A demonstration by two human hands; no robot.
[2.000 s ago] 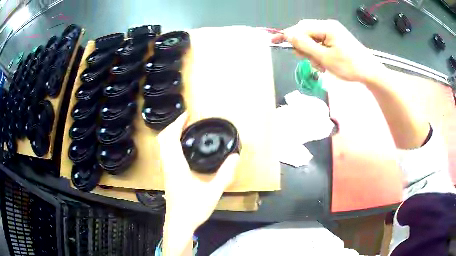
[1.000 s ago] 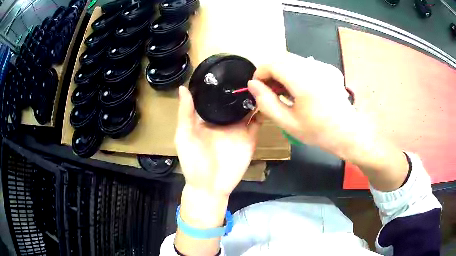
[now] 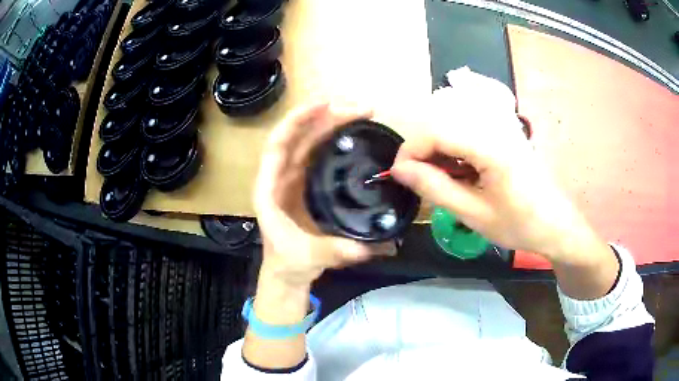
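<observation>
My left hand [image 3: 287, 201] holds a black round housing [image 3: 350, 190] by its rim, with the face bearing two shiny studs towards me. My right hand [image 3: 476, 186] pinches red lead wire [image 3: 382, 175] between thumb and finger, its tip at the housing's centre. Whether the tip is in the hole is too blurred to tell. A green circuit board [image 3: 458, 234] hangs below my right hand, partly hidden by it.
Rows of black housings [image 3: 173, 160] overlap on a cardboard sheet [image 3: 231, 190] at left. A white crumpled wipe [image 3: 476, 89] lies beside the red mat [image 3: 595, 141]. A metal rail [image 3: 595, 46] crosses the upper right. Black crates [image 3: 160, 298] stand at lower left.
The left hand first turned the housing stud side up; it has since moved slightly down and right. The right hand brought the red wire to the housing's centre. The green board now shows more fully.
</observation>
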